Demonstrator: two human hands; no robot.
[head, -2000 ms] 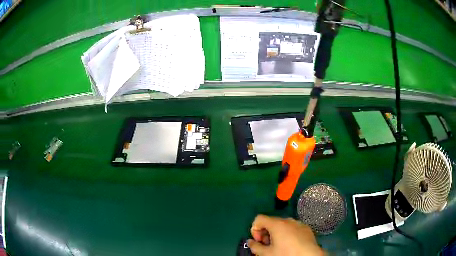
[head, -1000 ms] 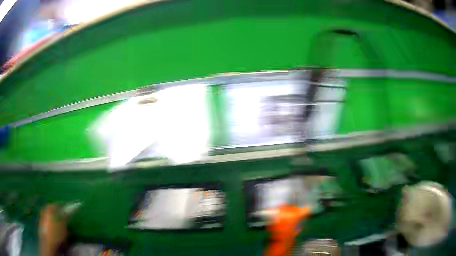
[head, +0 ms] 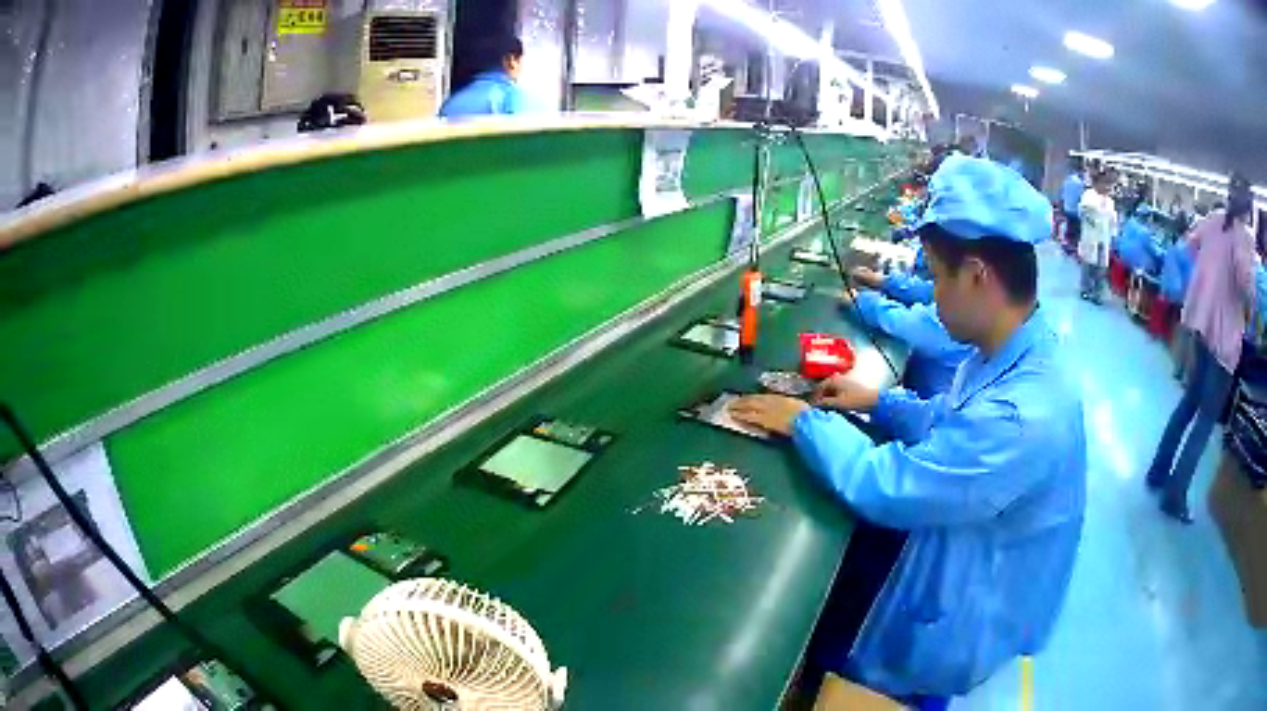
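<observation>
Neither of my hands is in the picture. Nearest in front of me, the cream desk fan stands at the bottom edge, its base cut off. An open tablet assembly lies behind it, with a pale green battery and a small board at its upper right end. Another tablet assembly lies further along the green bench. Part of a third one shows at the bottom left, cut off by the edge. The black screwdriver cord crosses the left side.
A neighbouring worker in a blue smock and cap has both hands on a tablet. A pile of small pale and reddish parts, a red container and an orange screwdriver are nearby. The green partition runs along the bench.
The view has swung right and up, from my own station to the line and the neighbouring worker. The hand near the screwdriver has left the picture, as have my screwdriver and screw dish.
</observation>
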